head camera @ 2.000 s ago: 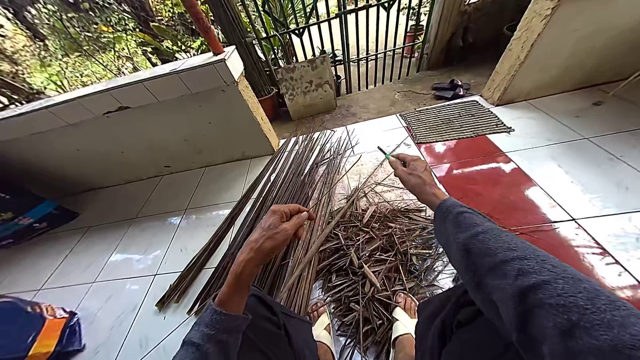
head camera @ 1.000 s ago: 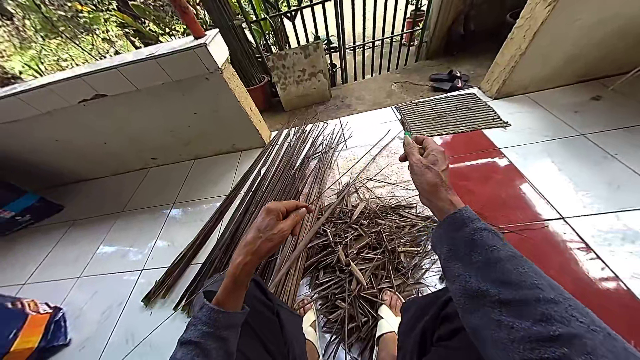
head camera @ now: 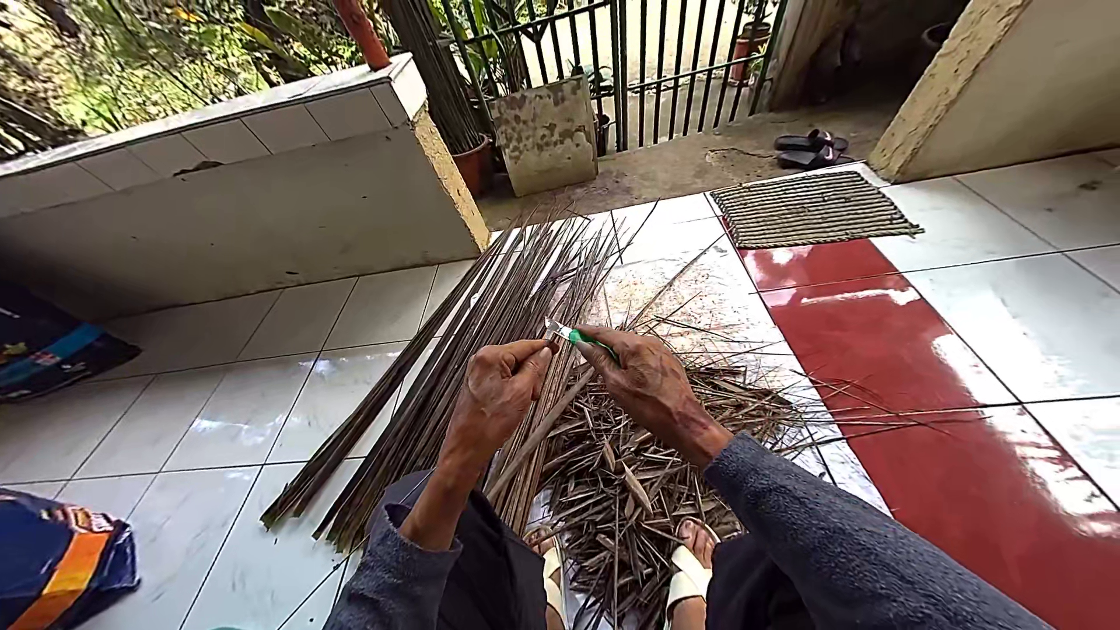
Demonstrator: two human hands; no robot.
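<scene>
My right hand grips a small knife with a green handle, its short blade pointing left at my left fingertips. My left hand pinches something thin and brown, probably a palm midrib; most of it is hidden by the fingers. Beneath and left of my hands, long dry brown midribs lie in bundles across the tiles. A heap of short, dry leaf scraps covers the floor between my feet, below my right hand.
A ribbed mat lies at the back right near dark sandals. Packed bags stand at the left edge. A low wall, a leaning slab and a metal gate bound the floor ahead.
My right hand, with the knife, has moved down and left to my left fingertips; earlier it was farther out to the right. My left hand stays pinched over the midribs.
</scene>
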